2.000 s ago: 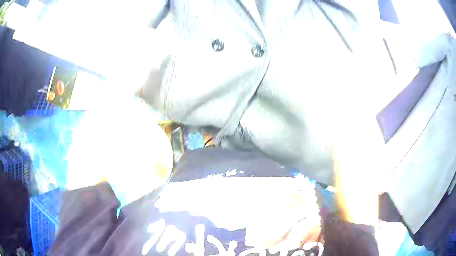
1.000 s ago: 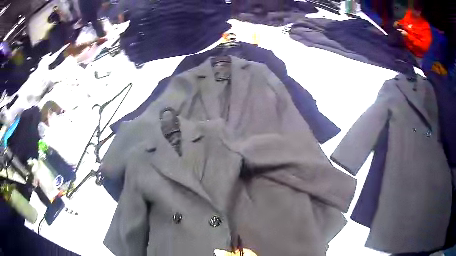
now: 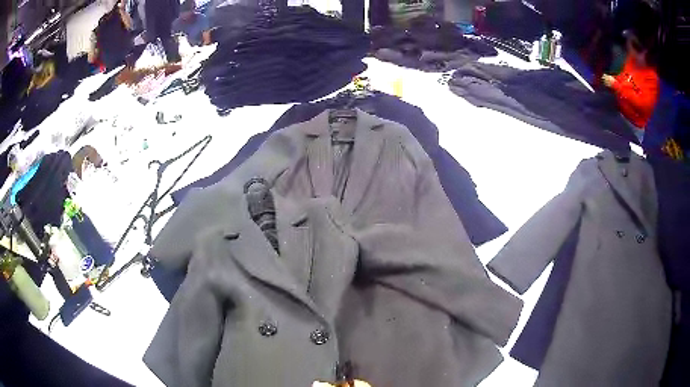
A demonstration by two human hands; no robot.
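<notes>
A grey double-breasted coat (image 3: pixel 250 291) lies nearest, front up, with two dark buttons (image 3: pixel 319 336) and a black hanger (image 3: pixel 259 198) at its neck. Its lower part is cut off by the bottom edge. A small bright patch (image 3: pixel 340 384), seemingly fingertips, shows at the bottom edge by the coat's front edge, with a small dark thing at it. I cannot tell which hand it is, or whether it grips anything. No other part of my hands shows.
More grey coats (image 3: pixel 408 204) lie behind on the white table (image 3: pixel 522 178), another grey coat (image 3: pixel 605 295) at right. Black hangers (image 3: pixel 155 196) and bottles (image 3: pixel 68 253) are at left. Dark garments (image 3: pixel 284 57) lie at the far end. A person in orange (image 3: pixel 639 94) is at far right.
The view has swung up from a close, overexposed look at the coat and my lap to the whole table. Over the last second the scene has shifted slightly down in the picture.
</notes>
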